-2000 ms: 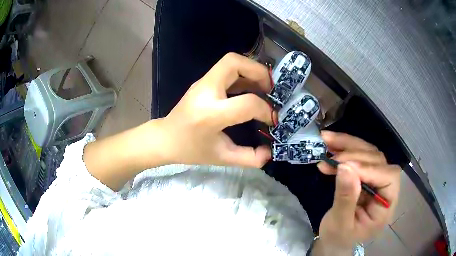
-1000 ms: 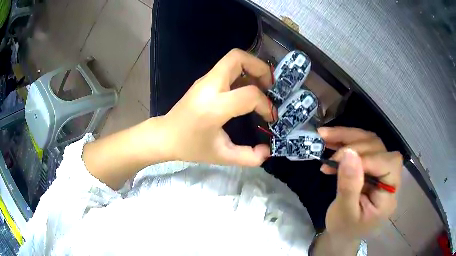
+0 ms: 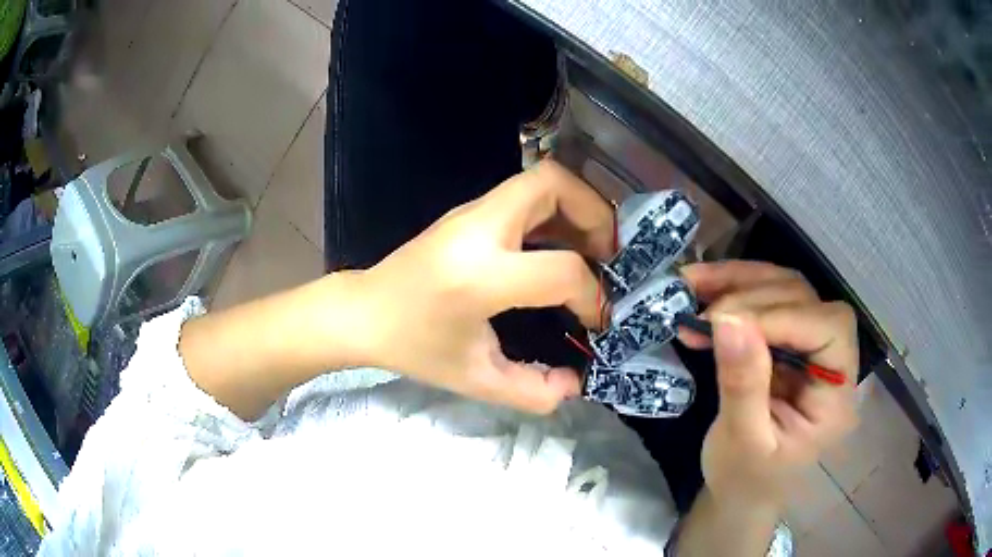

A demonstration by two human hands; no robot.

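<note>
Three white electronic units are fanned in my left hand point(image 3: 468, 288), their oval black-and-silver circuit boards facing up. The top unit point(image 3: 656, 239), the middle unit point(image 3: 644, 319) and the bottom unit point(image 3: 640, 388) overlap at their sides. My left fingers and thumb grip their left ends, where thin red lead wires point(image 3: 580, 345) stick out. My right hand point(image 3: 772, 375) holds a thin black pen-like tool point(image 3: 792, 359) with a red end like a pencil. Its tip is at the right end of the middle unit's board. Contact cannot be told.
The grey bench point(image 3: 805, 98) with its dark edge curves along the upper right. Black-clad lap and white sleeves lie below the hands. A pale plastic stool point(image 3: 93, 250) stands on the tiled floor point(image 3: 256, 98) at left. Something red point(image 3: 959, 539) is at the lower right corner.
My left hand has moved the fanned units down and tilted them. The tool tip is now at the middle unit's board instead of the bottom one's. Both hands keep their hold.
</note>
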